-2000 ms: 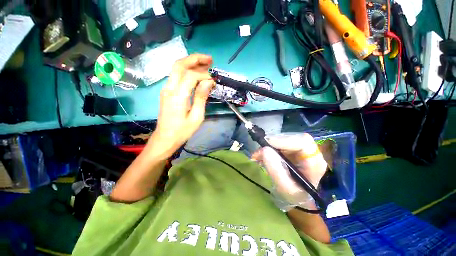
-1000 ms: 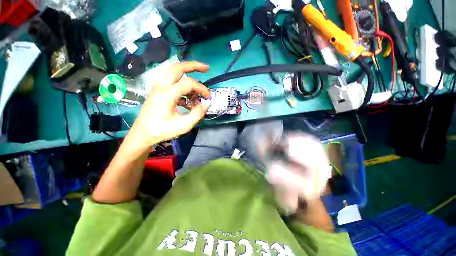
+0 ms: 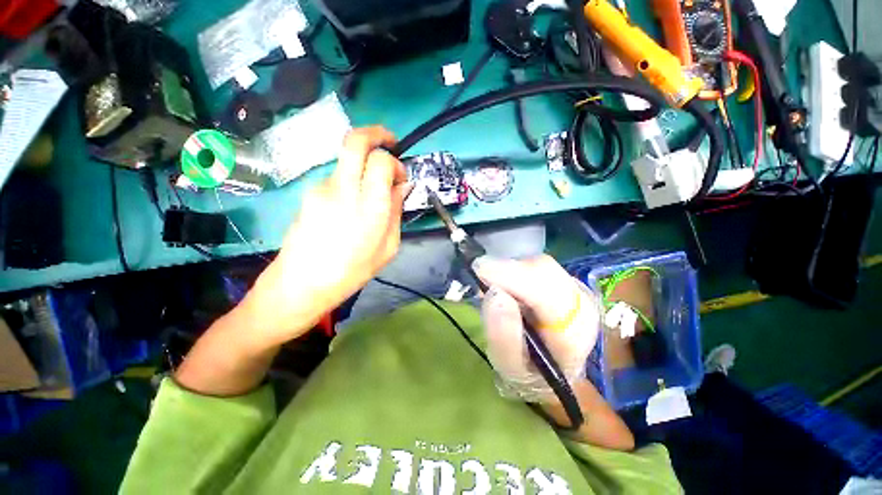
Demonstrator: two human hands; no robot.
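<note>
My left hand [image 3: 353, 208] is bare and holds the near end of a thick black cable [image 3: 522, 92] against the left side of a small open device housing [image 3: 437, 182] at the mat's front edge. The housing shows a pale board with components. My right hand [image 3: 540, 324], in a clear glove with a yellow band, grips a black soldering iron [image 3: 469, 247]; its metal tip is at the board. A round clear-rimmed part [image 3: 489, 180] lies just right of the housing. My left fingertips' exact hold is partly hidden.
A green solder spool [image 3: 208, 159] and a dark boxy unit [image 3: 140, 116] are at left. An orange-yellow screwdriver [image 3: 638, 50], a multimeter [image 3: 708, 39] and a white block [image 3: 669, 179] are at right. A blue bin [image 3: 691, 334] with green wire is beside my right hand.
My blurred right hand has come back up from my lap, and the iron's tip is at the board again. The black cable now arches higher over the mat.
</note>
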